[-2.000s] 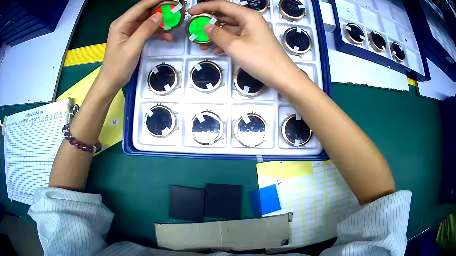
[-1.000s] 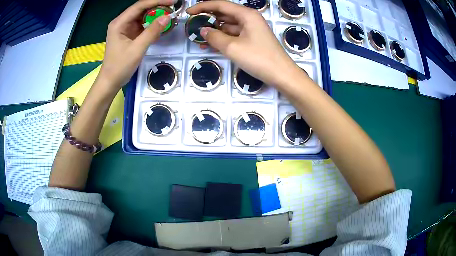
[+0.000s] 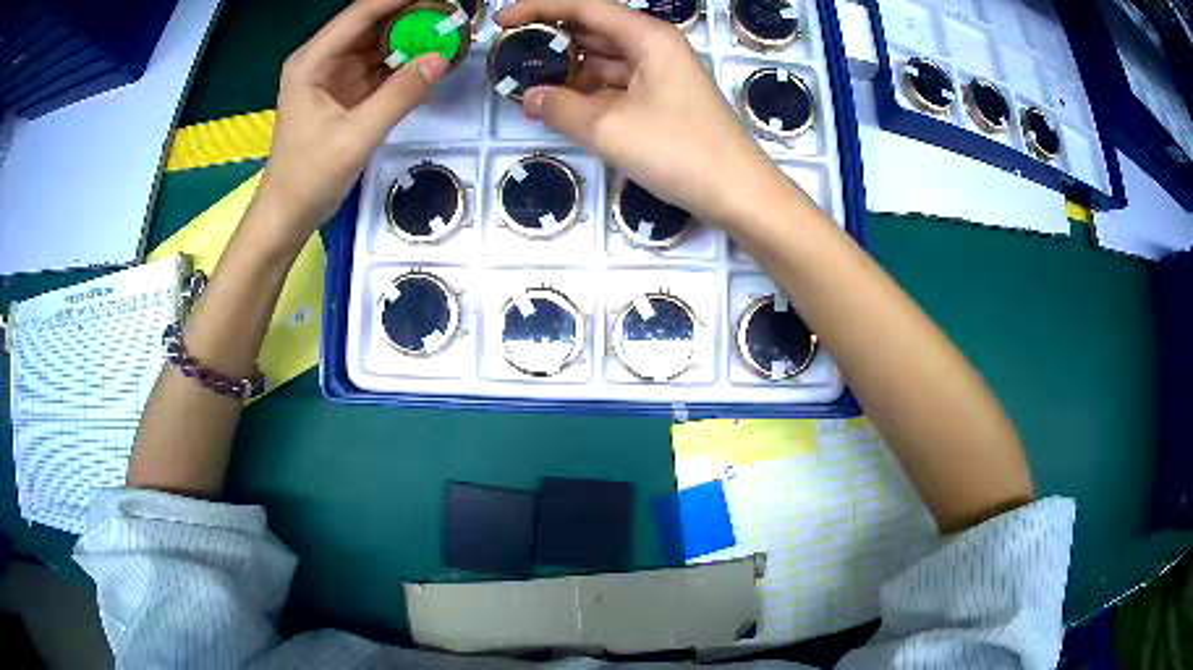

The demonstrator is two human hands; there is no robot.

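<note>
My left hand [image 3: 353,79] holds a round smartwatch unit [image 3: 424,38] with a plain green screen and white pull tabs, at the top edge of the view. My right hand [image 3: 622,85] holds a second round unit [image 3: 533,60] with a gold rim; its screen is dark with small faint text. Both are over the far-left pockets of the white blister tray [image 3: 597,259] in its dark blue tray box [image 3: 523,405]. Several dark-screened units [image 3: 425,202] lie in the pockets; two in the near row [image 3: 542,331] reflect white light.
Clipboard form [image 3: 92,380] and yellow paper [image 3: 291,327] lie left. Black squares [image 3: 584,524], a blue square [image 3: 707,520], a record sheet [image 3: 824,524] and a grey-beige strip [image 3: 582,611] lie near me. A second tray box [image 3: 1001,79] is right.
The right unit's screen went from green to dark, then shows faint text. The left unit's screen went from red and green to plain green. Both hands shifted slightly.
</note>
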